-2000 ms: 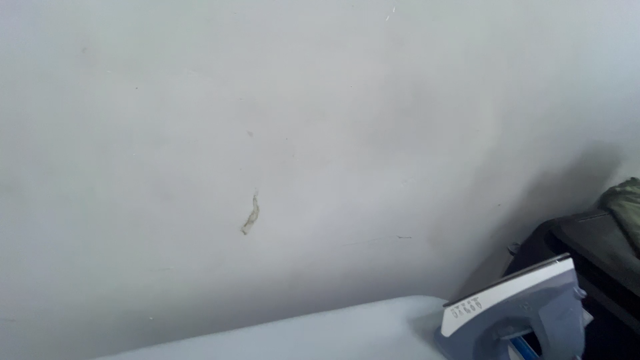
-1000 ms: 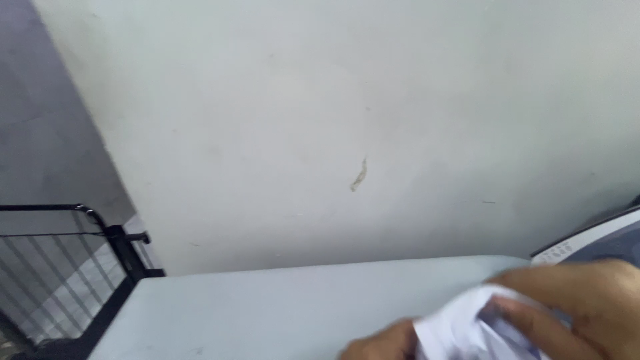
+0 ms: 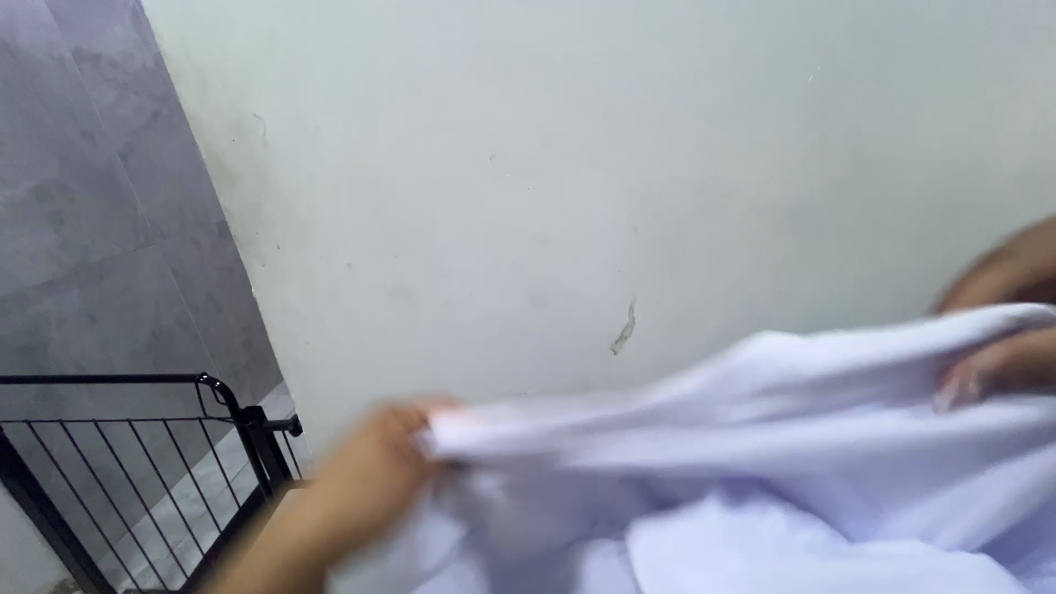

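Observation:
A white cloth (image 3: 742,412) is stretched between my two hands across the lower right, its folds hanging down out of the frame. At lower centre-left, my left hand (image 3: 388,462) grips one end of its upper edge and is blurred. My right hand (image 3: 994,363) is at the right edge, fingers closed on the cloth, partly covered by it and cut off by the frame. The cloth hides most of the padded surface beneath.
A pale wall (image 3: 495,206) with a small scuff fills the background. Grey tiles (image 3: 99,190) line the left side. At lower left stands a black metal rack (image 3: 124,379) with thin bars, close to my left forearm.
The white cloth, bunched between both hands one second ago, is now spread wide, with the hands far apart. The iron at the right is out of view. The view has shifted left.

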